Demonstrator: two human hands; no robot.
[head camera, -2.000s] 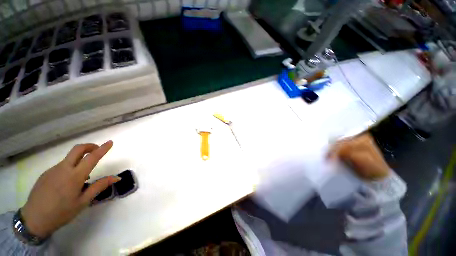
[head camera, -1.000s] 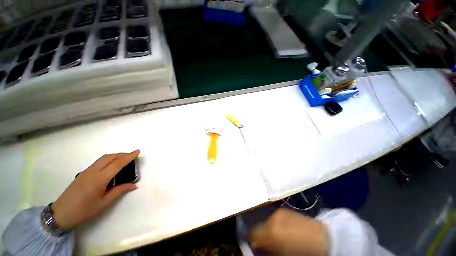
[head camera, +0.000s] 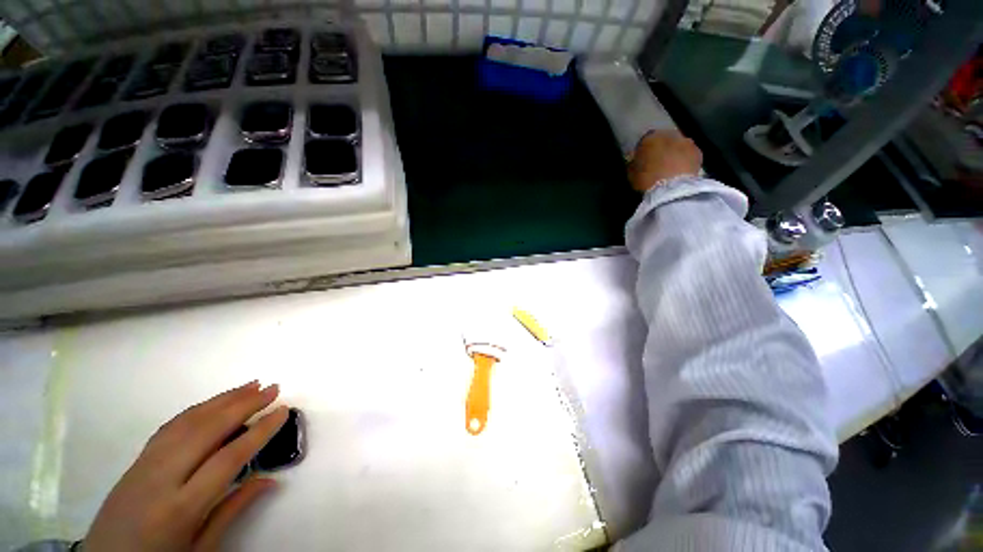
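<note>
Two dark square smartwatches lie side by side on the white bench at the lower left. The right one (head camera: 284, 440) shows its black glass and silvery rim; the other is mostly hidden under my left hand (head camera: 194, 464). My left fingers lie along the upper side and my thumb along the lower side, around the watches. My right hand (head camera: 665, 162) is stretched far forward, at the long whitish slab or stack of sheets (head camera: 627, 99) on the dark green surface. Its fingertips are partly hidden, so its grip cannot be told.
An orange-handled scraper (head camera: 479, 394) and a small yellow tool (head camera: 531, 326) lie mid-bench. Foam trays (head camera: 216, 243) with dark watches are stacked at the back left. A blue box (head camera: 525, 70) stands behind. Bottles (head camera: 787, 226) and a fan (head camera: 852, 65) are on the right.
My right hand has moved from low at the bench's front edge to far forward; the white sheet seen with it earlier no longer shows there. My left hand stays over the watches. The view has shifted.
</note>
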